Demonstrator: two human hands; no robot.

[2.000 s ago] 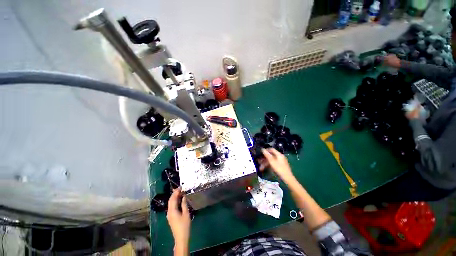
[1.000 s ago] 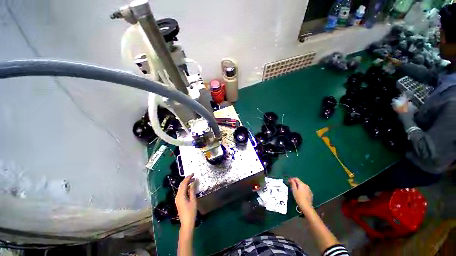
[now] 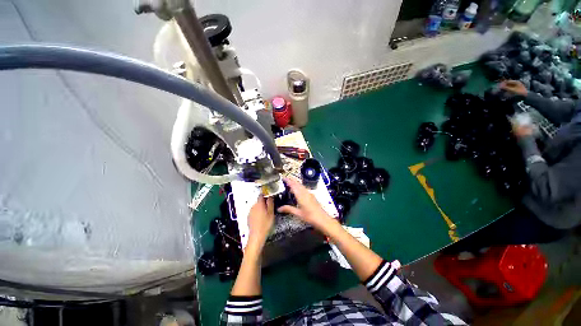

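The silvery machine box (image 3: 288,228) stands on the green bench with the press head (image 3: 272,187) over it. My left hand (image 3: 260,219) is on the near left side of the spot under the head. My right hand (image 3: 301,202) is on its right side, thumb and fingers spread around that spot. A dark round part shows partly between my hands; whether either hand grips it is hidden. Another round black part (image 3: 311,172) sits on the box top at the right, beside a red and black handled tool (image 3: 294,152).
Black round parts (image 3: 358,175) lie right of the box and more (image 3: 220,245) at its left. White paper (image 3: 351,247) is by the box front. A thick grey hose (image 3: 191,89) crosses above. A coworker (image 3: 549,172) handles parts at right, near a red stool (image 3: 503,270).
Both hands have moved from the box's front left corner and the bench's right front to under the press head. The round part at the box top's right appeared between two and one seconds ago.
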